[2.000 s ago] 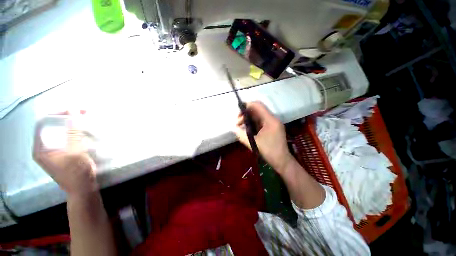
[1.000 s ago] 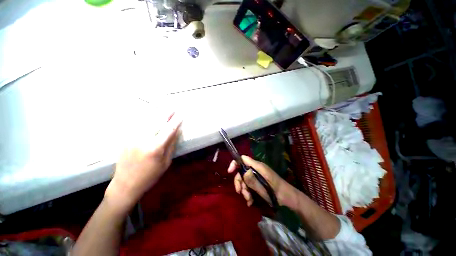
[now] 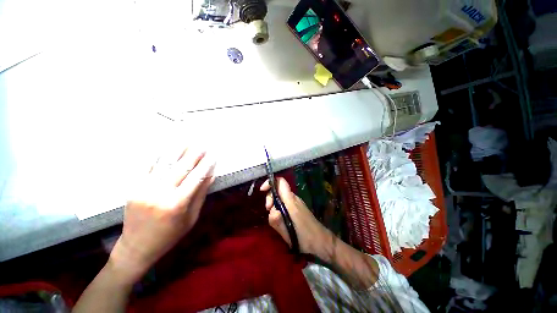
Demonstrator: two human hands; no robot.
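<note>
My left hand (image 3: 168, 205) lies palm down with fingers spread near the front edge of the white tabletop (image 3: 256, 122). Glare hides most of what is under it; a faint straight edge of what looks like a white fabric piece (image 3: 101, 215) shows beside the wrist. My right hand (image 3: 290, 214) holds black scissors (image 3: 275, 186) just off the table's front edge. Their slim blades look closed and point away from me, the tips over the table edge. The tips do not visibly touch fabric.
A sewing machine (image 3: 455, 24) spans the back. A lit smartphone (image 3: 334, 46) leans there beside a yellow scrap (image 3: 322, 74) and a white cable (image 3: 383, 93). An orange-red basket (image 3: 435, 183) of crumpled white pieces (image 3: 400, 198) stands right of my knees. Another red basket (image 3: 30, 288) shows at lower left.
My left hand moved right from the table's left side, then stayed near the front edge. My right hand with the scissors drew back toward me and shifted slightly left. The view has shifted too.
</note>
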